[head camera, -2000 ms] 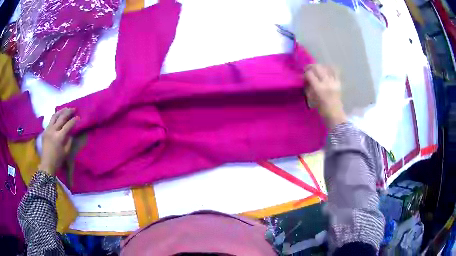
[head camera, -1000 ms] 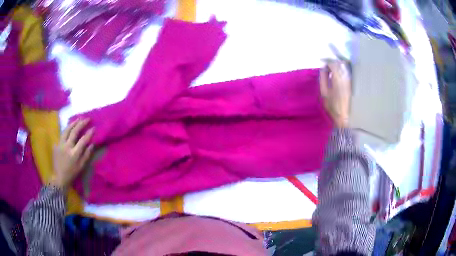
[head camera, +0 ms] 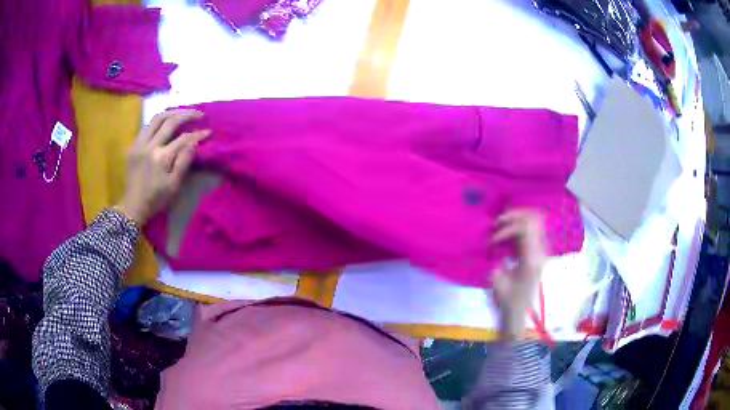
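A magenta garment [head camera: 352, 168] lies lengthwise on the white table, folded into a long shape. One sleeve lies slanted across it, with a dark round button near its right end. A grey-beige board edge [head camera: 190, 212] shows at the garment's left end; the rest is hidden. My left hand [head camera: 164, 160] is at the upper left corner, fingers curled over the cloth. My right hand [head camera: 516, 256] is blurred at the lower right, over the sleeve end; its grip is unclear.
A grey board [head camera: 620, 156] lies on white sheets at the right. Another magenta garment [head camera: 36, 136] with a white hang tag [head camera: 60, 134] lies at the left over mustard cloth [head camera: 108, 160]. Dark shiny bags [head camera: 600, 24] and red-handled scissors [head camera: 660, 44] are at the upper right.
The sleeve that stretched toward the far side is now folded down across the garment. My right hand has moved nearer to me. The view has shifted, showing more at the left.
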